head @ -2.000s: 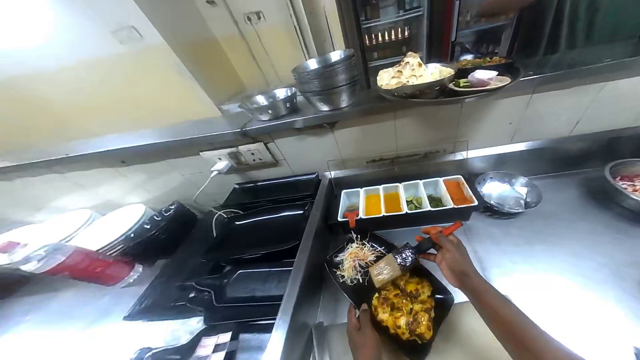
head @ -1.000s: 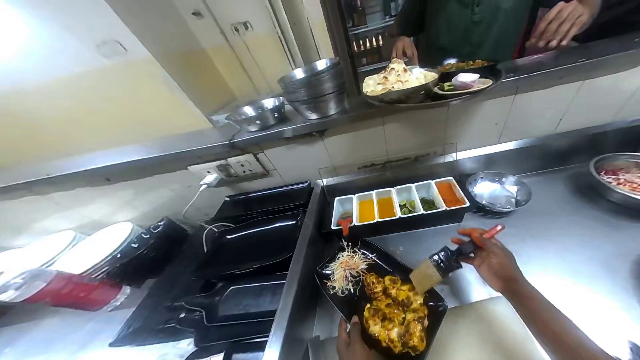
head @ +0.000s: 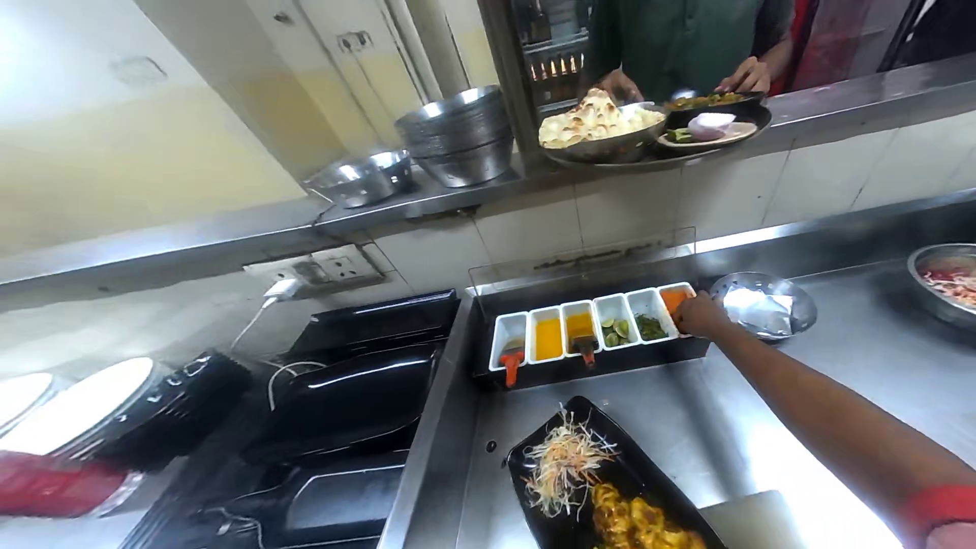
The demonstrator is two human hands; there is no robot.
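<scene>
My right hand [head: 695,316] reaches into the orange-filled tub [head: 675,297] at the right end of a row of white tubs; its fingertips are hidden there. A basting brush [head: 584,348] now rests in a tub of yellow liquid [head: 578,322]. A red-handled utensil [head: 512,364] leans in the leftmost tub. Sliced limes [head: 615,331] and chopped green herbs [head: 650,327] fill two other tubs. Below, a black plate [head: 648,476] holds shredded vegetables [head: 568,467] and glazed, browned food pieces [head: 637,522]. My left hand is out of view.
A steel bowl [head: 766,305] stands beside the tubs, another with shredded food [head: 945,284] at far right. Black platters [head: 366,389] lie left of a metal divider. On the ledge are stacked steel bowls [head: 461,137] and a tray of food [head: 610,162]; a person's hands [head: 746,78] are behind it.
My right hand has let go of the brush and moved up to the orange tub. The brush, earlier over the plate, now sits in a yellow tub. My left hand has left the view.
</scene>
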